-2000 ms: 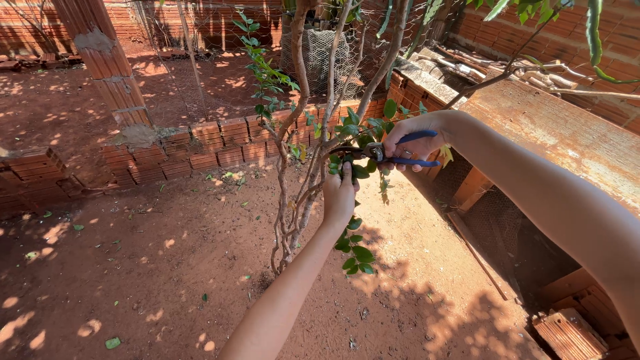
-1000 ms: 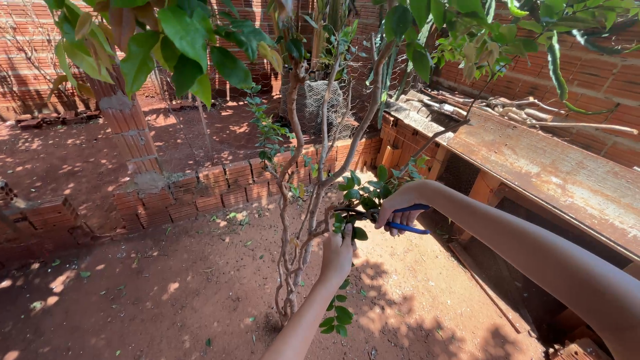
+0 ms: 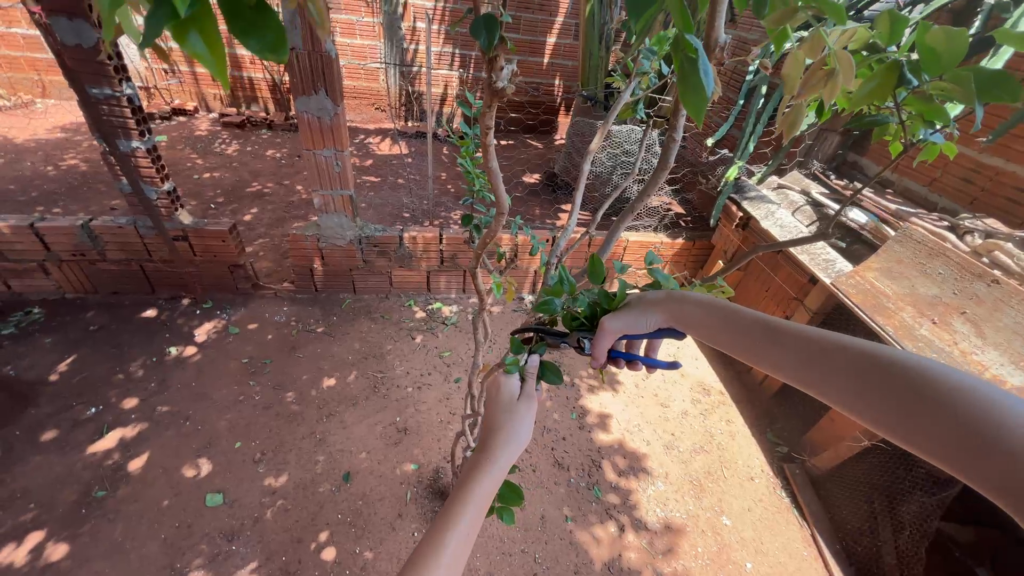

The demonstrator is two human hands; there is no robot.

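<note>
Blue-handled pruning shears [image 3: 646, 362] are in my right hand [image 3: 628, 328], which grips them from above with the fingers around the handles. Their dark blades point left, apart, just above my left hand [image 3: 510, 400]. That hand holds a leafy branch [image 3: 550, 371] with thumb and fingers; more of its leaves hang below the wrist. Green leaves [image 3: 584, 304] crowd just above the blades. Thin twisted trunks [image 3: 478, 336] of the small tree rise behind and left of my left hand. Whether the blades touch a stem cannot be told.
A low brick wall [image 3: 416, 260] runs behind the tree, with chicken wire [image 3: 640, 160] beyond it. At the right stand a brick structure with a worn board top [image 3: 944, 296] and a pile of sticks. A bare limb [image 3: 768, 250] reaches right. Leaves hang across the top of the view.
The view has shifted markedly over the two seconds. Both hands remain at the tree, my left hand on a branch and my right hand on the shears.
</note>
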